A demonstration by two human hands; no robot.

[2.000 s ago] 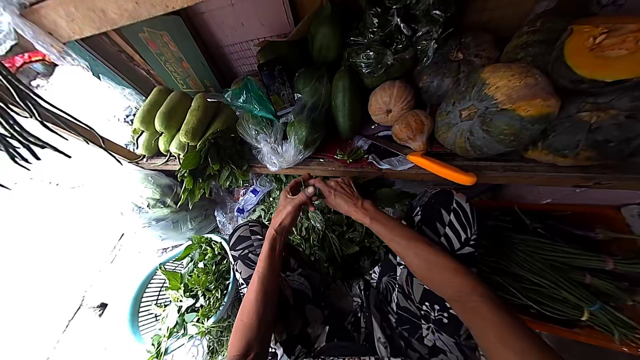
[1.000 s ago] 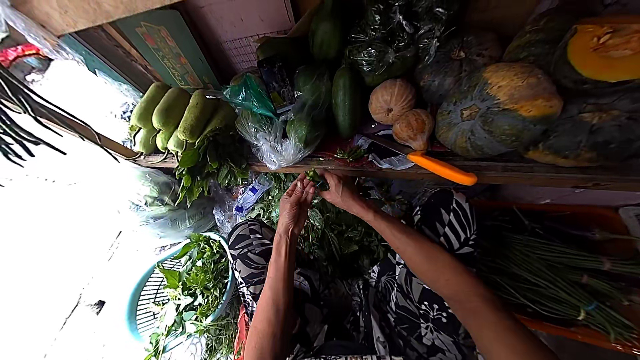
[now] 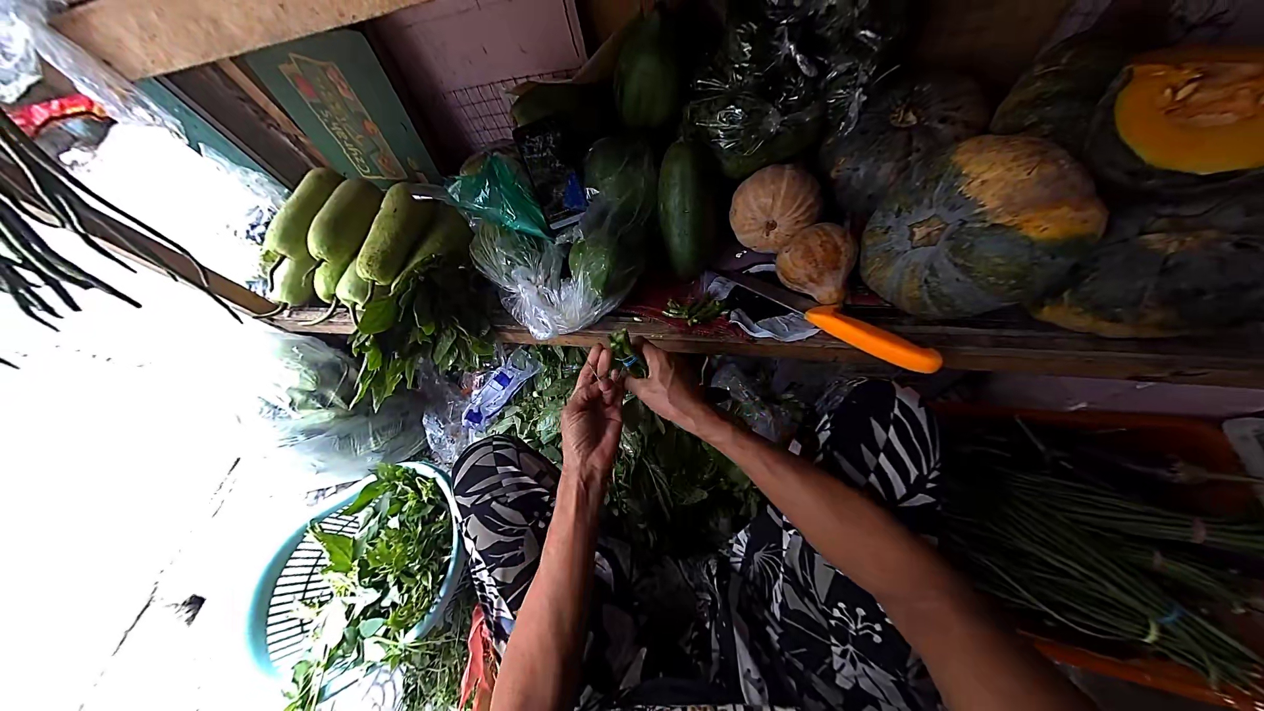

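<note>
Just below the shelf edge my two hands meet around a small bunch of green stems with a blue band on it. My right hand grips the bunch from the right. My left hand is at its left side, with its fingertips raised by the band; whether they pinch the band is too small to tell. Under both hands lies a heap of leafy greens between the knees. A knife with an orange handle rests on the shelf to the right, beside a few short green stems.
The wooden shelf holds pale green gourds, a bagged vegetable, small round squashes and large pumpkins. A turquoise basket of leaves stands at lower left. Long green beans lie in an orange tray at right.
The fingers have shifted around the small bunch, and its green tips and blue band now show between the hands. Both forearms have stayed in nearly the same place.
</note>
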